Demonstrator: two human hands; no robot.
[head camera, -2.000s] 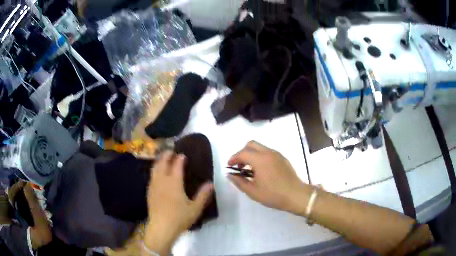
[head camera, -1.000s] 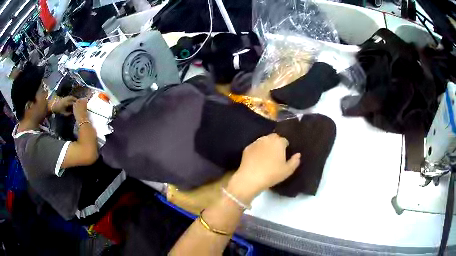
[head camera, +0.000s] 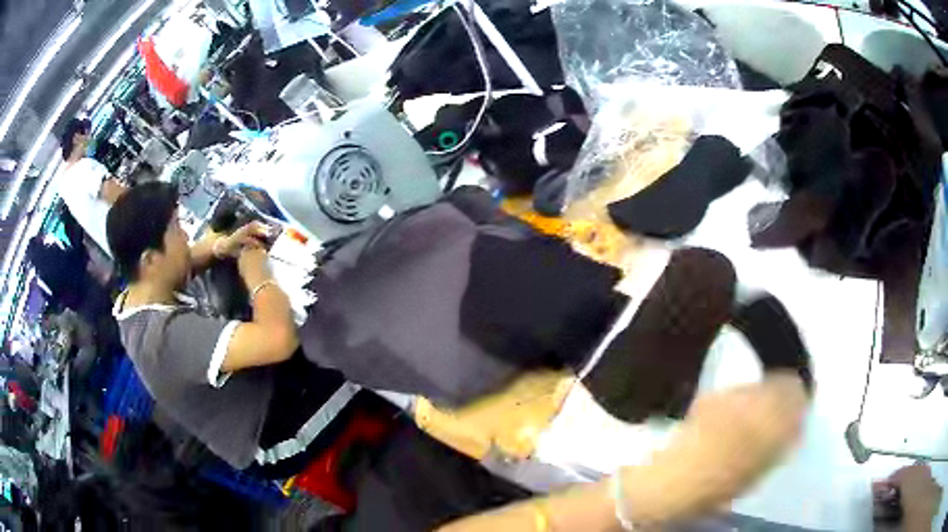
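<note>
My left hand (head camera: 751, 421) is blurred by motion at the lower right and is closed on a dark curved fabric piece (head camera: 777, 335), which sticks up beyond the fingers. A dark brown rounded piece (head camera: 670, 338) lies just left of it on the white table. My right hand (head camera: 917, 497) is cut off by the lower right corner, with the small dark thread snips (head camera: 887, 501) at its fingers. Another black tongue-shaped piece (head camera: 681, 187) lies farther back.
Large grey-and-black fabric (head camera: 416, 296) drapes over the table's left part. A clear plastic bag (head camera: 644, 52) and a dark fabric pile (head camera: 858, 177) lie behind. The sewing machine head (head camera: 933, 281) is cut off at right. A person (head camera: 192, 348) sits at another machine (head camera: 359, 171).
My left hand has moved right, off the brown piece, and now holds a dark curved piece. The brown piece now lies apart from the black fabric. My right hand shows again at the corner.
</note>
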